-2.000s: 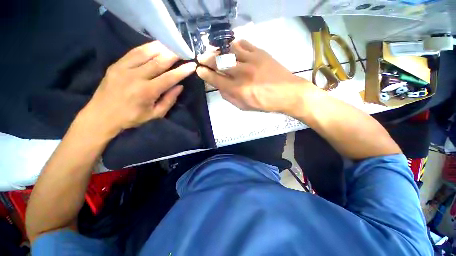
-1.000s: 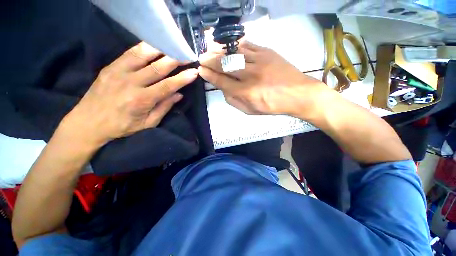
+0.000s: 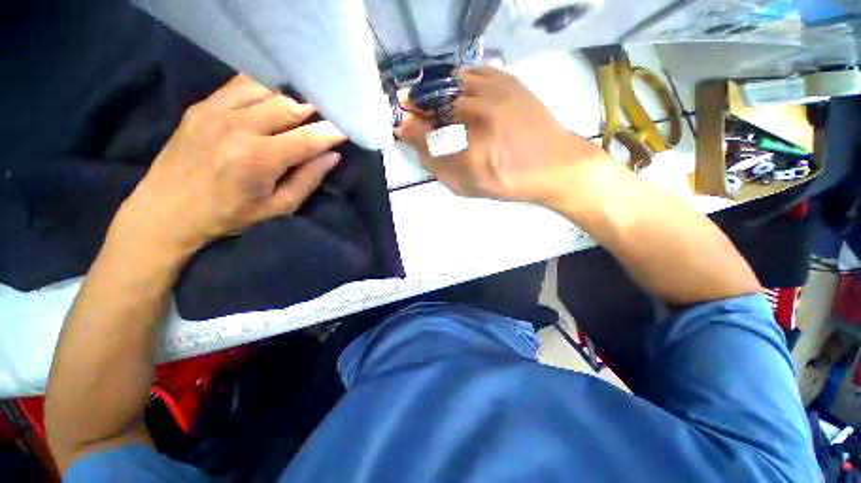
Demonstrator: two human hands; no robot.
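Note:
The black garment piece (image 3: pixel 283 259) lies left of and under the sewing machine head (image 3: pixel 283 47), its straight right edge running toward the needle area. My left hand (image 3: pixel 222 160) holds it down and together, thumb against a fold; its foremost fingertips are hidden behind the machine head. My right hand (image 3: pixel 500 137) is at the right side of the needle area, fingers bent, behind the dark ribbed knob with a white cap (image 3: pixel 447 141). Its fingertips are mostly hidden, so its grip cannot be told. The needle and presser foot are not clearly visible.
Yellow-handled shears (image 3: pixel 631 108) lie right of my right hand. Beyond them is an open cardboard box (image 3: pixel 710 141) with small metal parts. A measuring tape (image 3: pixel 453 279) runs along the table's front edge. A red crate (image 3: pixel 194 387) is below at the left.
The view has shifted, and the machine head now covers my left fingertips and the meeting point of both hands, seen earlier. Both hands stay close to the needle area.

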